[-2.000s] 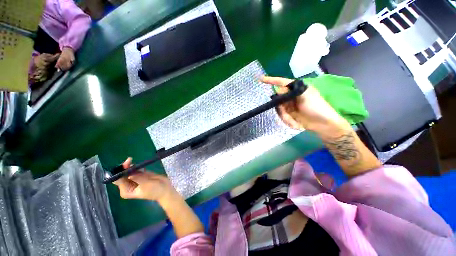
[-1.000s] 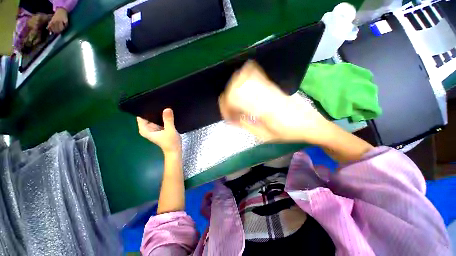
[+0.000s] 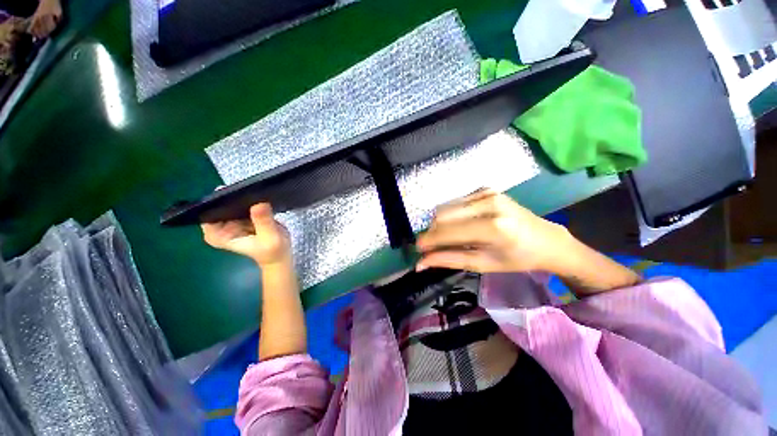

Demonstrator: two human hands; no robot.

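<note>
A black panel unit (image 3: 315,183) is held tilted, nearly edge-on, above a silvery bubble bag (image 3: 341,115). A narrow black strip (image 3: 389,196) stands out from the panel's middle towards me. My left hand (image 3: 256,234) grips the panel's near edge at its left part, thumb up. My right hand (image 3: 481,234) has its fingers at the strip's free end; part of that end is hidden by the fingers. A bright green cloth (image 3: 588,123) lies beside the panel's right end.
Another black panel (image 3: 682,111) lies at right beside a white bottle (image 3: 554,25) and white slotted sheets (image 3: 750,38). A unit (image 3: 230,30) lies on bubble wrap at the back. A thick stack of bubble bags (image 3: 77,315) is at left. Another person's hands (image 3: 38,17) show top left.
The panel was edge-on between both hands, then tipped with its broad face showing; now it is tilted nearly edge-on again. A strip now stands out from it, and my right hand has moved to its end.
</note>
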